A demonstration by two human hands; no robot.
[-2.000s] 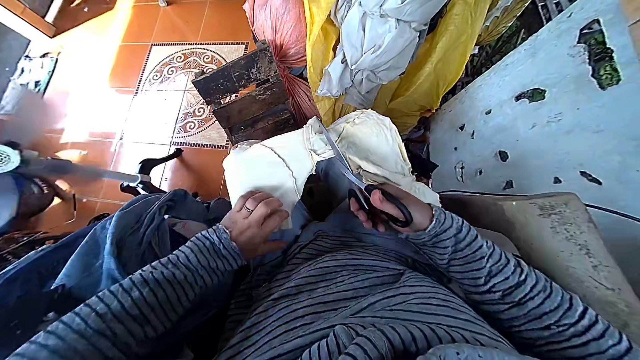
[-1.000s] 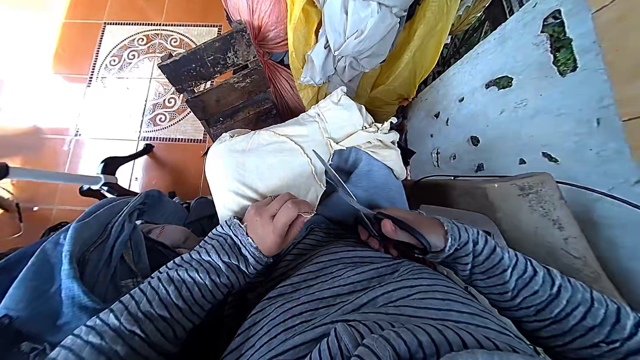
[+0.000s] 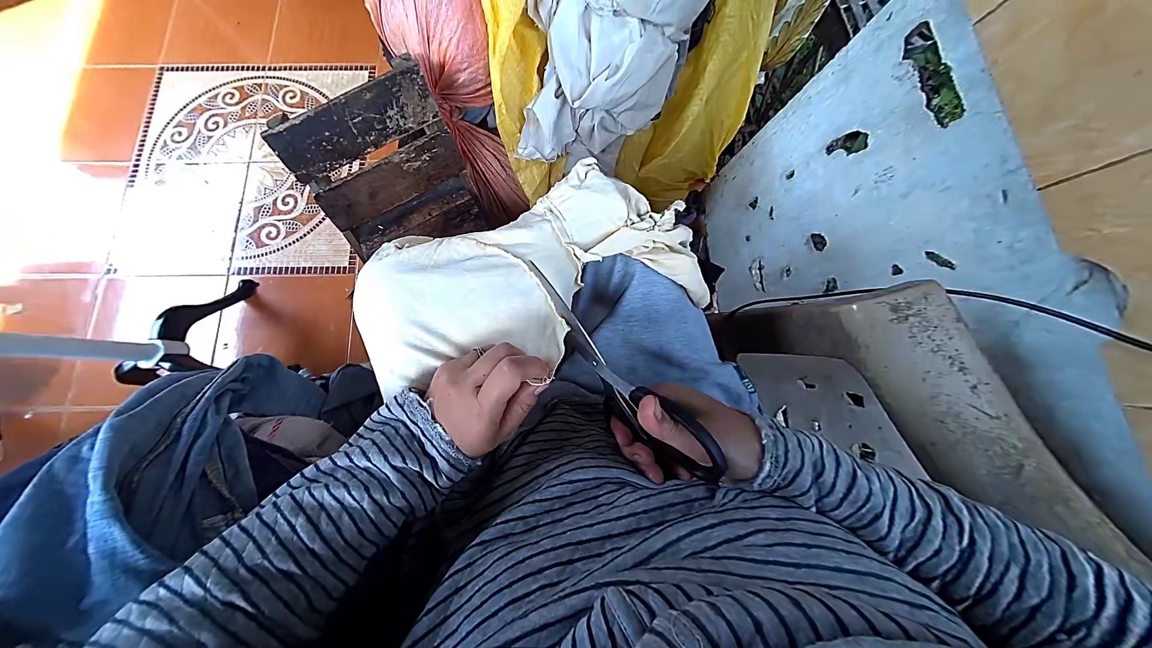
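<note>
Cream fabric (image 3: pixel 459 297) with a seam lies over my lap and reaches up toward the bags. My left hand (image 3: pixel 490 391) grips its near edge, fingers curled, with a bit of thread or seam edge at the fingertips. In my right hand (image 3: pixel 675 436) are scissors (image 3: pixel 616 378) with black handles, their long metal blades pointing up and left along the edge of the cream fabric. Blue-grey fabric (image 3: pixel 630 315) lies beneath and right of the blades. How far the blades are apart is hard to tell.
Yellow (image 3: pixel 697 117) and red (image 3: pixel 432 54) bags and white cloth (image 3: pixel 612 72) are ahead. A dark wooden slatted piece (image 3: pixel 387 171) stands left of them. Denim clothing (image 3: pixel 117 495) lies at left by a black-footed metal stand (image 3: pixel 171 337). Right are a worn chair (image 3: pixel 909 360), a cable (image 3: pixel 1062 310) and a holed pale panel (image 3: pixel 864 198).
My left hand has moved from lying spread on the cream fabric to gripping its near edge. Blue-grey fabric now shows beside the scissors. The scissors remain in my right hand.
</note>
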